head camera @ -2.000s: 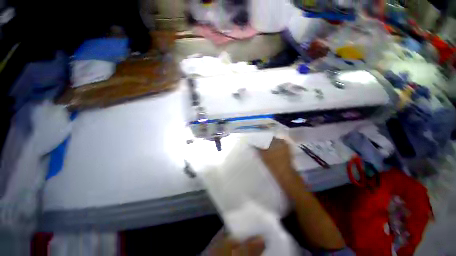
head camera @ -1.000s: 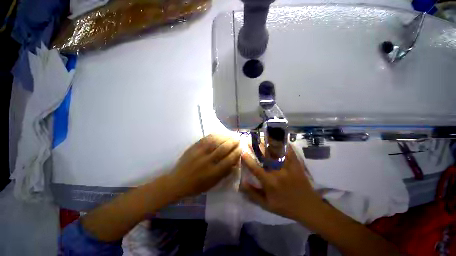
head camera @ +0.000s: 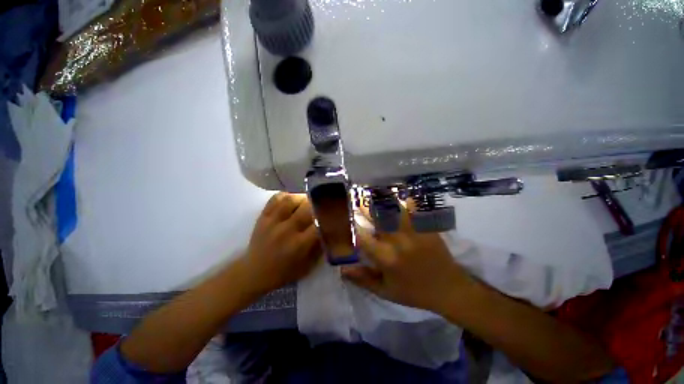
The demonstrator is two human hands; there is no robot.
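The white garment piece (head camera: 324,304) runs under the lockstitch machine's white head (head camera: 465,82) and hangs over the table's front edge. My left hand (head camera: 281,244) lies on its left side, holding the cloth down, with fingertips hidden at the head. My right hand (head camera: 412,270) holds the cloth on the right, fingers bent near the brightly lit needle area. The chrome take-up lever guard (head camera: 334,221) stands between my hands in this view and hides part of them. The needle and presser foot cannot be made out.
Narrow white cut parts (head camera: 37,195) lie stacked at the left, partly over blue material (head camera: 67,196). A shiny brown packet (head camera: 124,41) is at the back left. Dark red snips (head camera: 613,206) lie right of the needle. Red cloth (head camera: 630,330) is at lower right.
At first the view was farther back, with the cloth raised before the machine. Both hands then came to the needle area. Since then the view has shifted closer, and the machine appears further left.
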